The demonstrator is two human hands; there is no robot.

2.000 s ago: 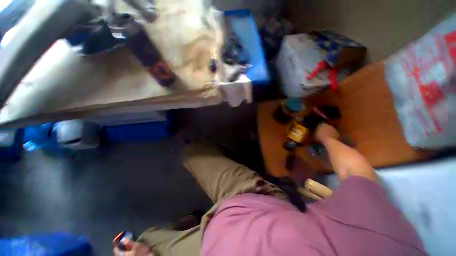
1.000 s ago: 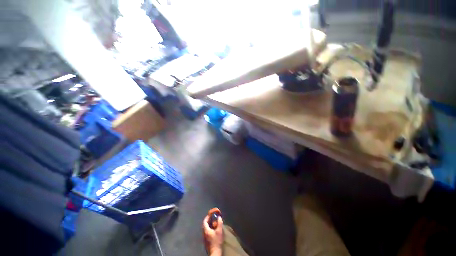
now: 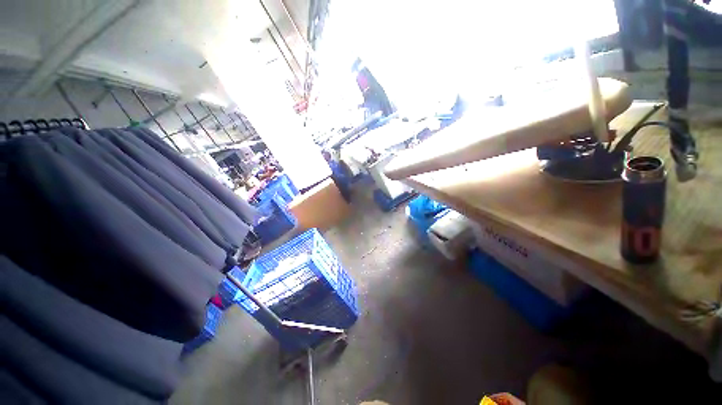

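A dark vacuum flask (image 3: 643, 210) stands upright and uncapped on the tan cloth-covered table (image 3: 507, 190) at the right. A small orange-yellow thing (image 3: 500, 399) is cut off by the bottom edge; I cannot tell what it is or what holds it. Neither of my hands is clearly in view. A small tan patch at the bottom edge is too cut off to identify.
The padded board (image 3: 507, 130) rises above the table, with a dark iron-like thing (image 3: 582, 162) under its right end. Dark navy garments (image 3: 119, 213) hang at the left. A blue slatted crate (image 3: 305, 277) and metal rack legs (image 3: 310, 372) stand on the floor.
The view has swung left and up, bringing the hanging garments in. My left hand with a small orange-and-dark item, seen earlier, has left the picture. The orange-yellow thing now shows at the bottom.
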